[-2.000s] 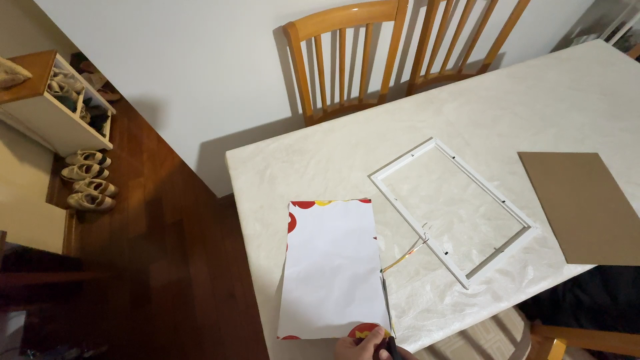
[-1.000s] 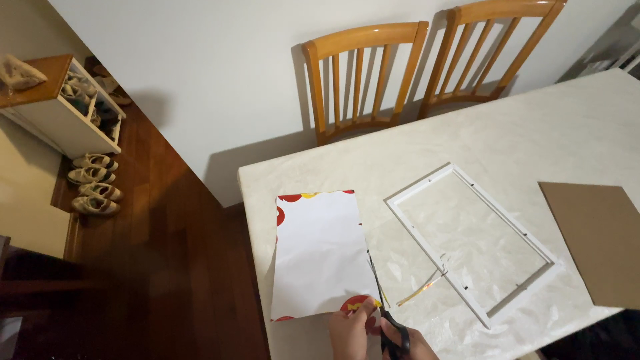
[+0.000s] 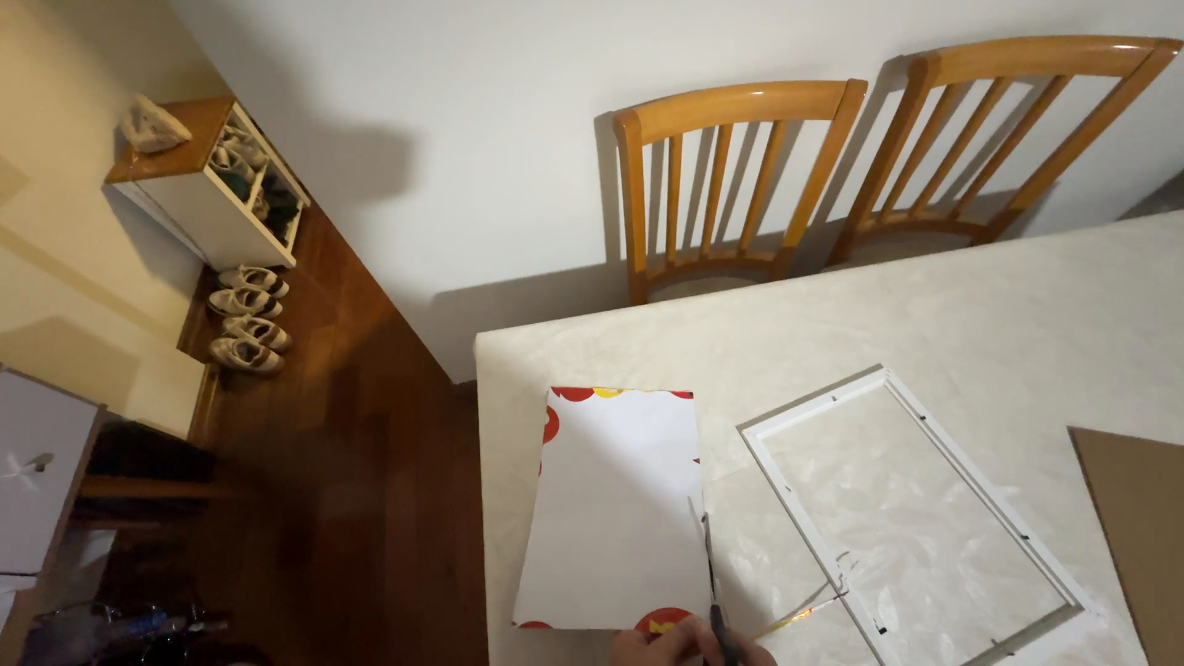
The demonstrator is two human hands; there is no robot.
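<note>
A white paper sheet (image 3: 620,509) with red and yellow printed patches along its edges lies at the near left of the table. My left hand (image 3: 659,645) holds its lower edge beside a red patch. Black-handled scissors (image 3: 718,629) are in my right hand (image 3: 745,650), their blades along the sheet's right edge. Both hands are partly cut off by the bottom of the view. A thin paper strip (image 3: 797,617) lies just right of the scissors, reaching a white rectangular frame (image 3: 795,499) that lies flat and has small dark tabs.
A brown board (image 3: 1138,527) lies at the table's right. Two wooden chairs (image 3: 740,102) (image 3: 1045,57) stand behind the white-covered table (image 3: 573,347), against the wall. On the floor at the left are several shoes (image 3: 248,303) beside a shoe cabinet (image 3: 208,199).
The view has shifted, so the table sits lower in it. Between one second ago and now, both hands have moved toward the bottom edge of the view, still with sheet and scissors.
</note>
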